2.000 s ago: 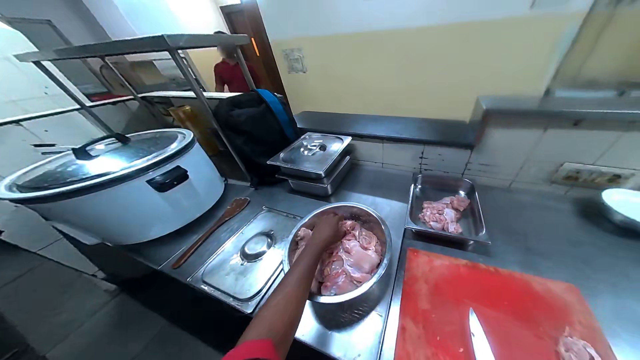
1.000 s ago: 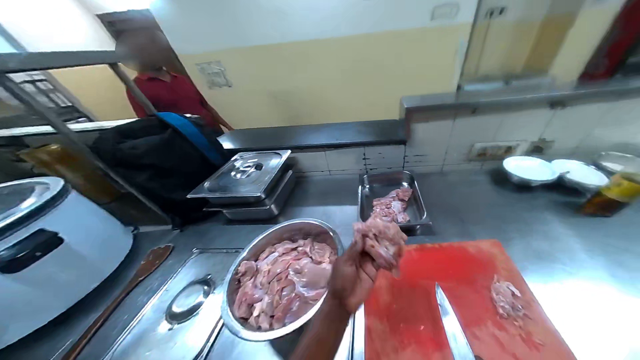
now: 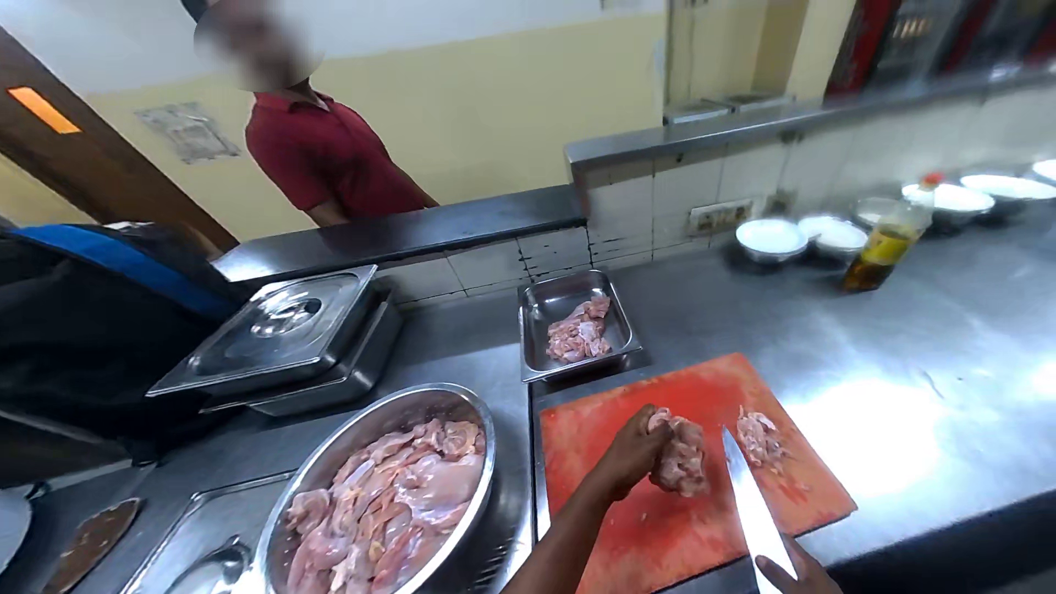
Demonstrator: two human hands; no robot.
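My left hand (image 3: 634, 454) grips a piece of raw meat (image 3: 681, 456) over the red cutting board (image 3: 594, 412). At the lower right my right hand (image 3: 799, 571) is on the handle end of a large knife (image 3: 752, 503), whose blade lies over the board with its tip pointing away from me. Right of the blade, small meat scraps (image 3: 760, 437) rest on the board. A round steel bowl (image 3: 487, 462) at the left is full of raw meat pieces (image 3: 404, 495). Behind the board, a steel pan (image 3: 528, 330) holds more cut meat (image 3: 580, 330).
Lidded steel pans (image 3: 276, 330) stand behind the bowl, beside a black bag (image 3: 99, 330). A wooden paddle (image 3: 95, 540) is at lower left. White bowls (image 3: 771, 239) and an oil bottle (image 3: 887, 247) stand at the back right. A person in a red shirt (image 3: 330, 153) stands beyond the ledge.
My left hand has moved from the steel bowl to the cutting board, bringing a piece of meat. My right hand has come into view at the knife. The view has swung right.
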